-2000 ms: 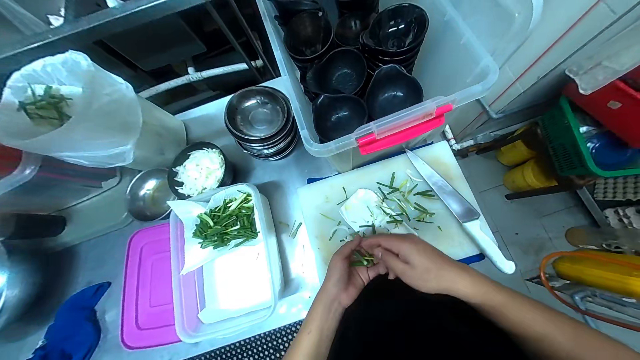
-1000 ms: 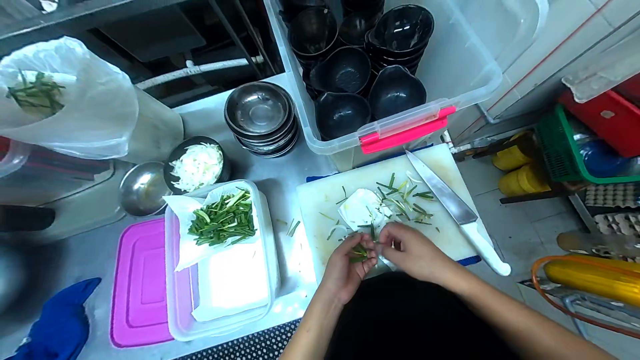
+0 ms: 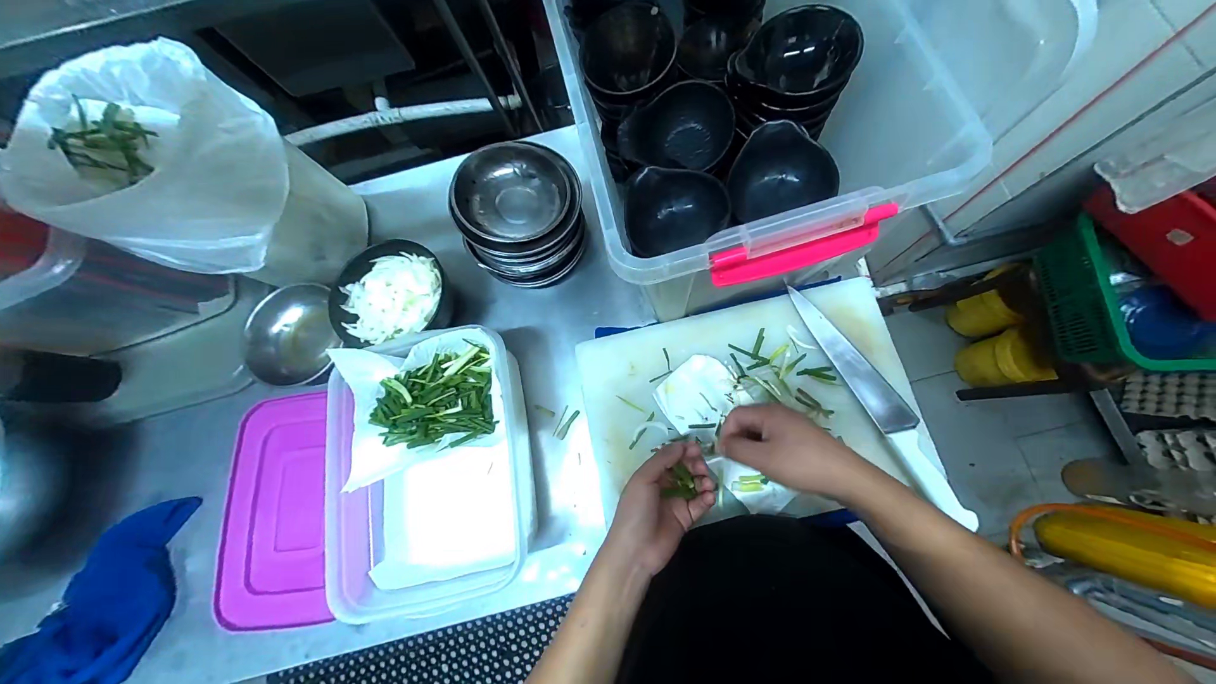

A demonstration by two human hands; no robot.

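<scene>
My left hand (image 3: 665, 499) is cupped around some cut green onion pieces (image 3: 680, 483) over the near edge of the white cutting board (image 3: 617, 380). Just right of it is my right hand (image 3: 784, 446), fingers bent downward over the board; whether they pinch anything is hidden. Beyond the hands lies a white paper piece (image 3: 698, 391) with scattered cut greens (image 3: 784, 375) around it. Another white piece (image 3: 760, 489) with pale green bits shows beneath my right hand. A kitchen knife (image 3: 860, 370) with a white handle rests along the board's right side.
Left of the board, a clear plastic container (image 3: 525, 475) holds cut greens on paper, beside a pink lid (image 3: 280, 513). Sliced onion fills a dark bowl (image 3: 389, 293). Stacked metal bowls (image 3: 513, 204), a bin of black bowls (image 3: 817, 223) and a bagged container (image 3: 190, 218) stand behind.
My right hand has moved away from my left, to the right and slightly forward. A white piece with pale green bits now shows below it. My left hand still holds the greens.
</scene>
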